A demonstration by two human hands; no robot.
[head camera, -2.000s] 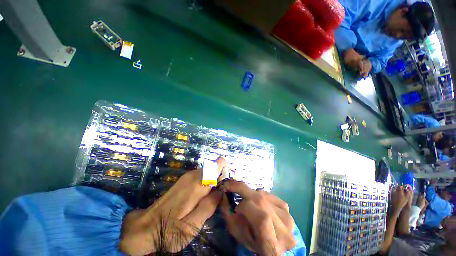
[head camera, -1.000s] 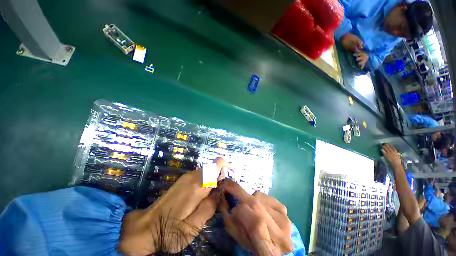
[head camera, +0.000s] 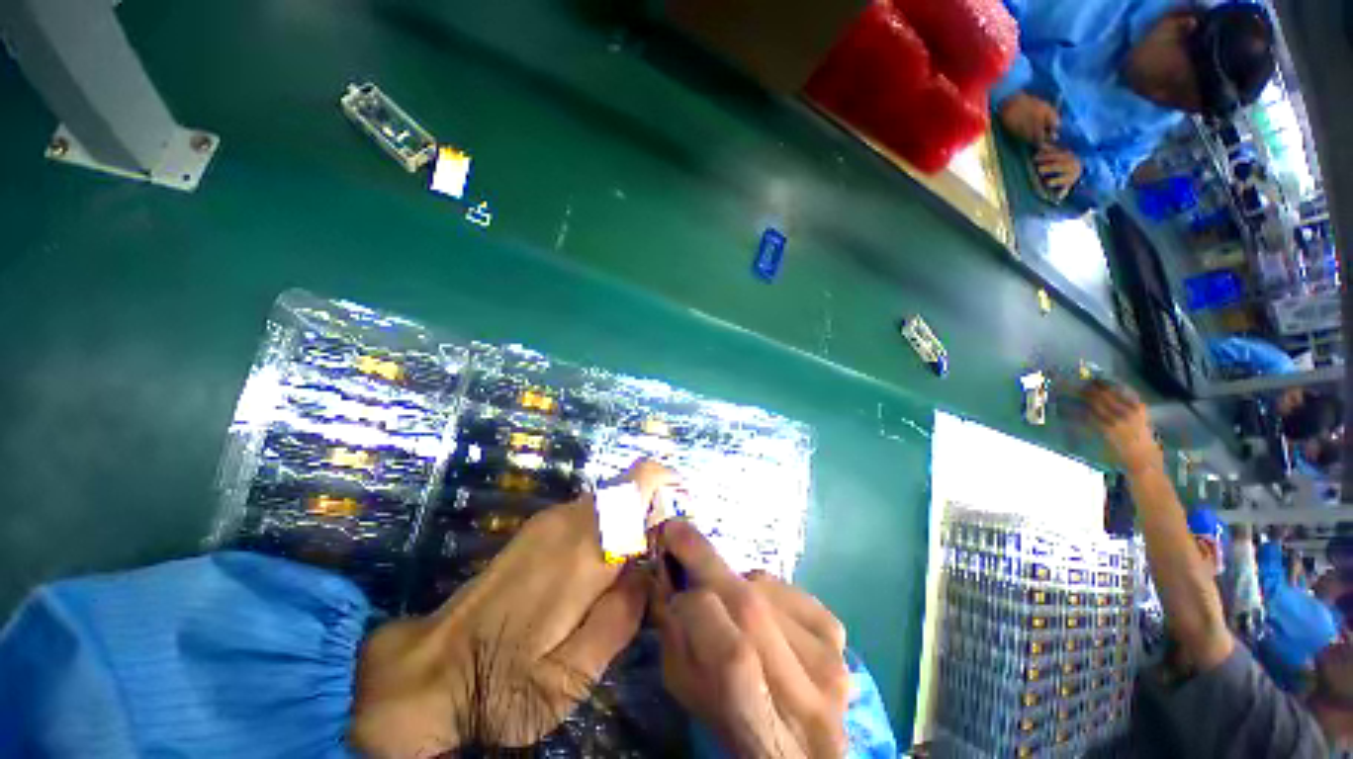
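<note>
My left hand holds a part-built electronic unit, mostly hidden by the fingers. A white pouch cell with a yellow-orange edge sticks up from the fingertips. My right hand meets it from the right, its fingertips pinching a small dark piece against the unit; what exactly it is cannot be told. Both hands are over a clear blister tray with rows of black-and-orange parts.
A part-built unit with its cell lies at upper left, a blue piece at centre, another unit farther right. Stacked blister trays stand at right. A grey post, red bags and other workers' arms are around.
The loose units and blue piece have shifted right along the green surface. The cell has tilted slightly in my left hand. Another worker's arm at right has reached out over the green surface.
</note>
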